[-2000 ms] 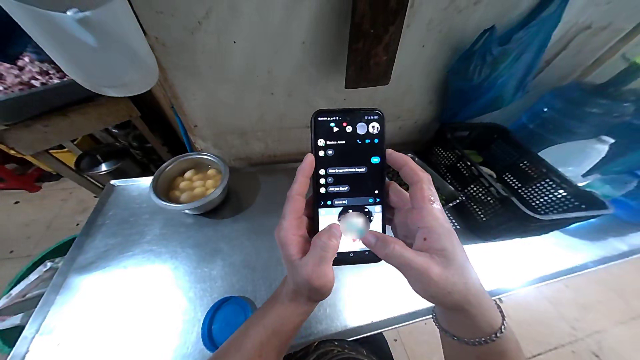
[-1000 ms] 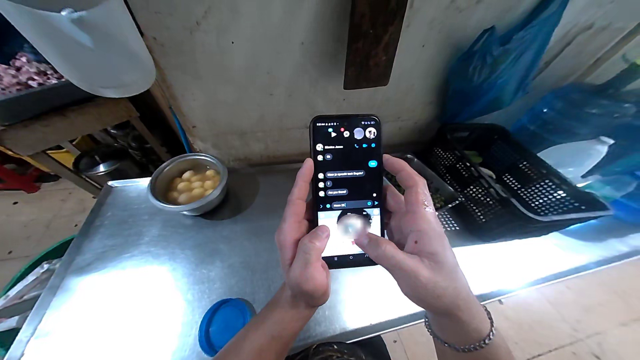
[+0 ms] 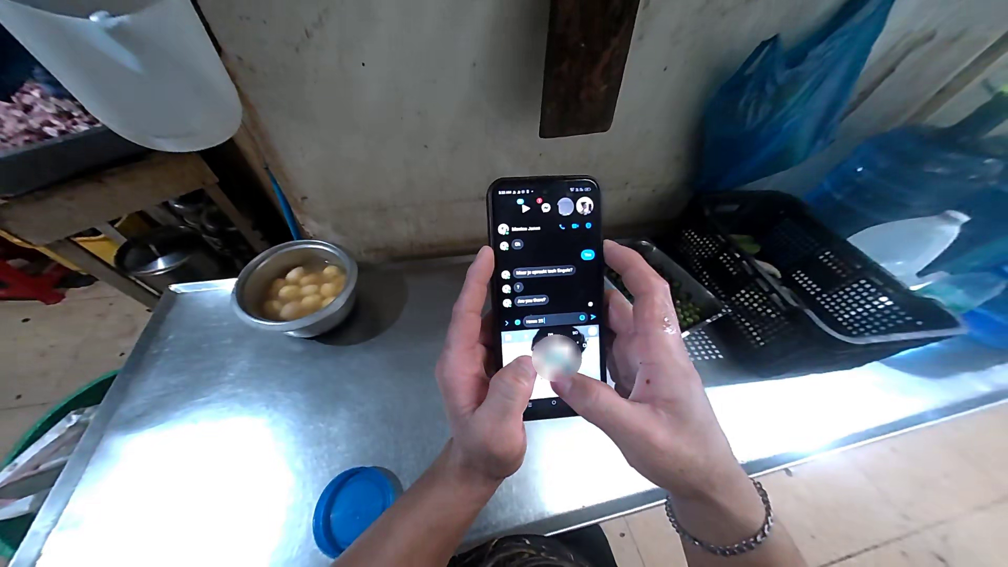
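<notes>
A black smartphone (image 3: pixel 551 276) is held upright between both my hands above a metal table, its lit screen showing a message chat and a keyboard. My left hand (image 3: pixel 488 378) grips the left edge, its thumb over the lower screen. Along the right edge lie the fingers of my right hand (image 3: pixel 654 370), with that thumb also on the keyboard area; a chain bracelet (image 3: pixel 728 539) circles the wrist. A pale blurred round spot covers part of the keyboard between the thumbs.
On the metal table (image 3: pixel 417 346) stand a metal bowl (image 3: pixel 260 303) of peeled, round yellowish pieces in liquid, a blue plastic lid (image 3: pixel 354 508), a tray of green pieces (image 3: pixel 669 291) and a black perforated plastic basket (image 3: pixel 835 339). A blue plastic bag (image 3: pixel 772 110) hangs at the wall.
</notes>
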